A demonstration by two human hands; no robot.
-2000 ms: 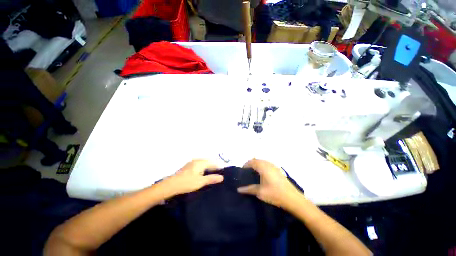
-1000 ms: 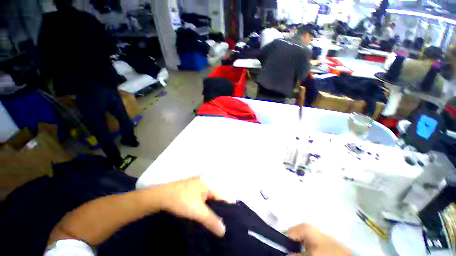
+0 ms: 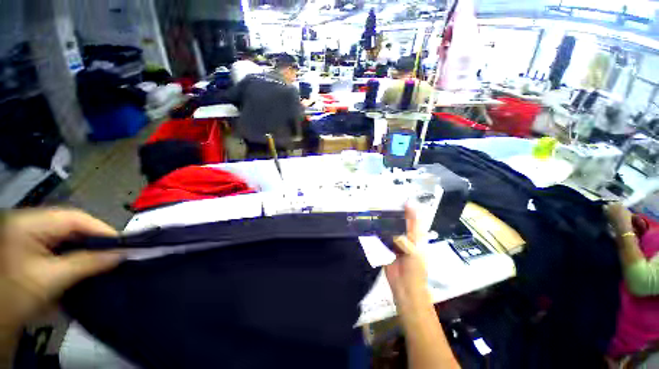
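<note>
A dark garment (image 3: 238, 295) is stretched up in front of me, its waistband (image 3: 289, 227) running across the view. My left hand (image 3: 54, 252), large and slightly blurred at the left edge, pinches the left end of the waistband between thumb and fingers. My right hand (image 3: 406, 249) grips the right end. Small pale lettering shows on the band near my right hand. A white tag (image 3: 376, 250) hangs just below the band there. The garment hides much of the white table (image 3: 462, 277) and part of the sewing machine (image 3: 426, 191).
A red cloth (image 3: 189, 186) lies at the table's far left corner. A control panel (image 3: 400, 148) stands behind the machine, and a digital display (image 3: 470, 249) sits at the right. Dark cloth (image 3: 563, 267) is heaped at the right, beside a person in pink (image 3: 639, 310). Another person (image 3: 267, 108) is farther back.
The garment has been lifted from the table edge and spread wide between my hands. My hands have moved up and apart. The camera view has risen and turned right.
</note>
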